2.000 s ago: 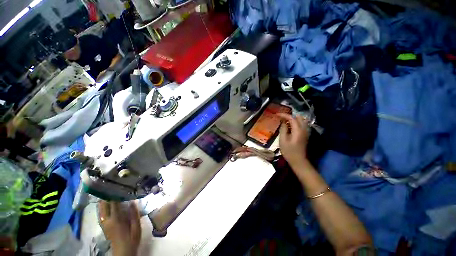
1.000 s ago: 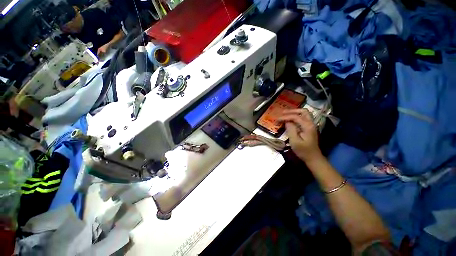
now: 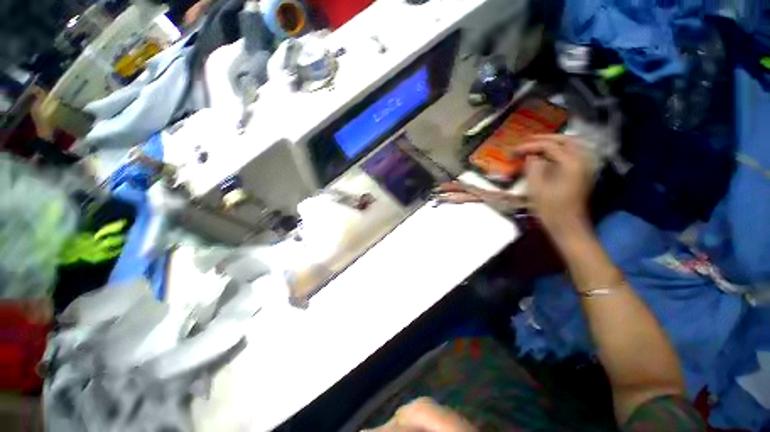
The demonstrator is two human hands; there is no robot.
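Note:
My right hand (image 3: pixel 557 181) is over a phone with a lit orange-red screen (image 3: pixel 517 143), lying right of the sewing machine. Its fingers are bent, the fingertips at the screen, and it grips nothing. My left hand (image 3: pixel 426 415) shows only in part at the bottom edge, near my lap; its fingers are hidden. The white sewing machine (image 3: pixel 262 173) has a lit blue display (image 3: pixel 384 112). A dark phone (image 3: pixel 399 175) lies on the bed below it. The frame is blurred.
Pale grey fabric pieces (image 3: pixel 127 354) are heaped left on the white table (image 3: pixel 371 278). A small reddish item (image 3: pixel 363 202) and a brownish-pink strap (image 3: pixel 481 196) lie on the bed. Blue garments (image 3: pixel 658 321) are piled right. Black cloth with neon stripes is left.
The view has swung so the machine sits higher and further right. My left hand left the needle area, went out of view, and now shows at the bottom edge. My right hand stays at the orange-red phone.

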